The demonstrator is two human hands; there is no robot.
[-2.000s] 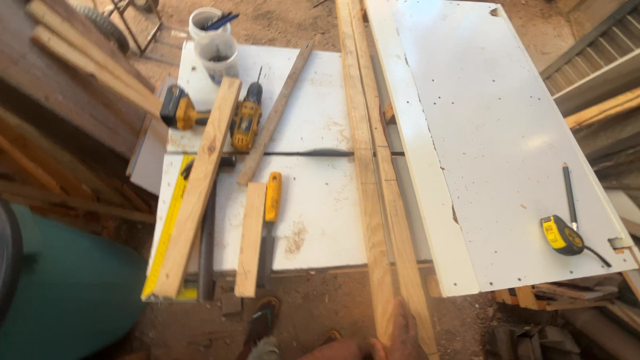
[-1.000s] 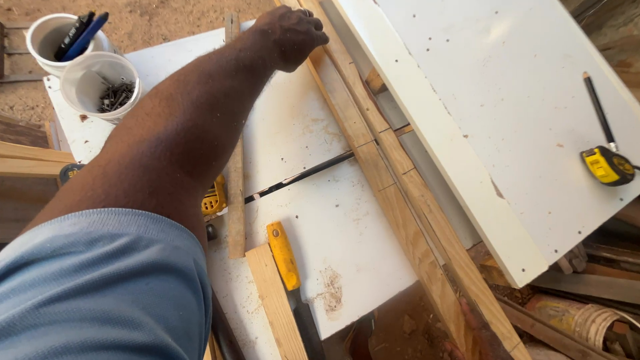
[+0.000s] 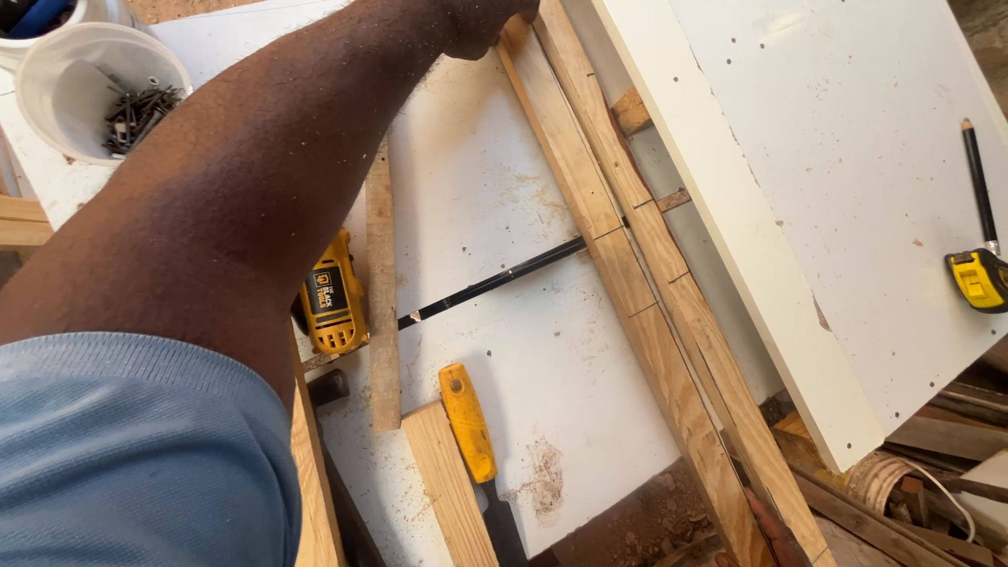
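Two long wooden strips with dark pencil lines lie side by side, a narrow gap between them: the left strip (image 3: 598,213) and the right strip (image 3: 669,260). My left hand (image 3: 496,24), partly cut off by the top edge, grips the left strip's far part. At the bottom, fingers of my right hand (image 3: 772,528) show in the gap, with a fingertip on the left strip; the rest is out of view. A yellow-handled tool (image 3: 468,421) with a dark blade lies beside a short wood block (image 3: 449,488). My left forearm partly hides a yellow power tool (image 3: 335,303).
A raised white panel (image 3: 835,181) at right carries a black pencil (image 3: 978,181) and a yellow tape measure (image 3: 976,279). A plastic tub (image 3: 47,87) of screws or nails stands at left. A thin wooden strip (image 3: 383,291) lies on the white worktop (image 3: 472,157).
My left arm has come into view and reaches across the worktop to the far part of the strips. The view is now nearer the worktop than two seconds ago.
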